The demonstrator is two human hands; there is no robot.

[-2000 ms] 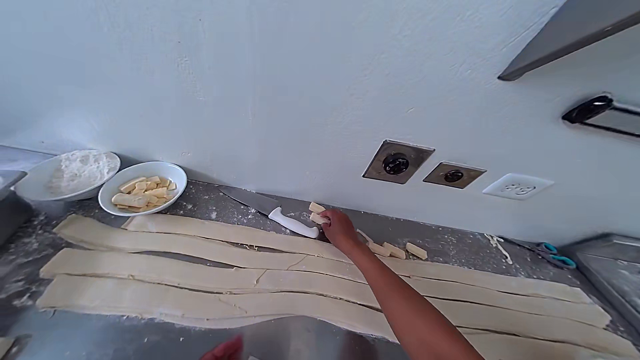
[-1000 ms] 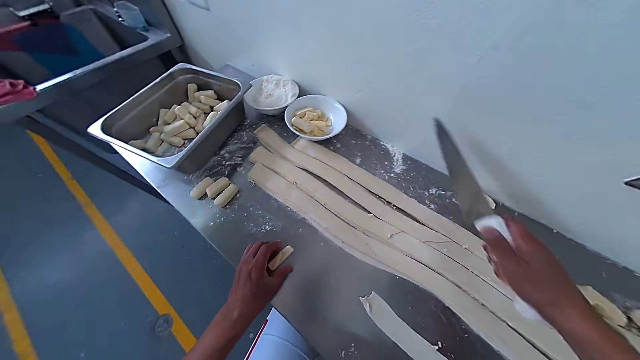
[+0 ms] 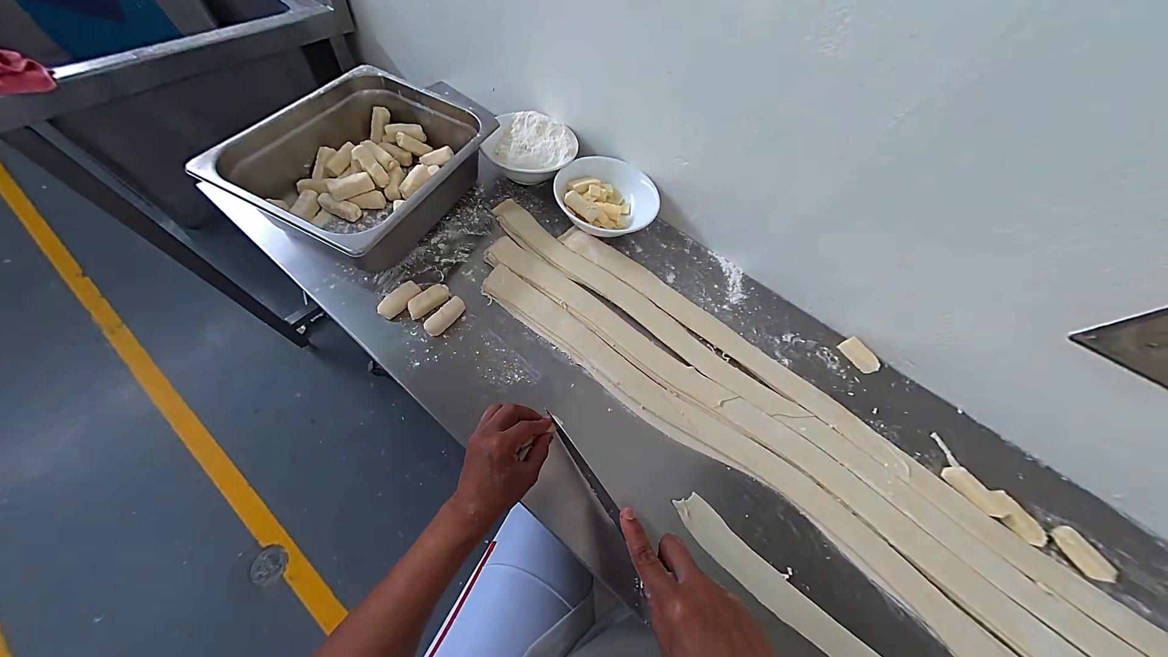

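Observation:
My right hand (image 3: pixel 689 598) grips a kitchen knife, its handle hidden under the fingers. The knife blade (image 3: pixel 593 493) lies low over the steel table, its tip touching or very near the fingertips of my left hand (image 3: pixel 506 456). My left hand pinches a small pale piece (image 3: pixel 526 447), mostly covered by the fingers. Long flat dough strips (image 3: pixel 639 365) run diagonally along the table, with a shorter dough strip (image 3: pixel 766 575) nearer me. Three pale rolled pieces (image 3: pixel 427 303) lie beyond my left hand. Several pale sticks (image 3: pixel 1081 552) lie along the wall side at right.
A deep steel pan (image 3: pixel 411 237) with many pale pieces stands at the table's far end. Beside it are a bowl of white flour (image 3: pixel 534 146) and a white bowl (image 3: pixel 643 196) of pale pieces. The wall (image 3: pixel 867 182) borders the right; the table's near edge (image 3: pixel 401 374) drops to the floor.
The knife lay on the table two seconds ago; my right hand then raised it, and now has it low beside my left hand. The view has swung toward the pan.

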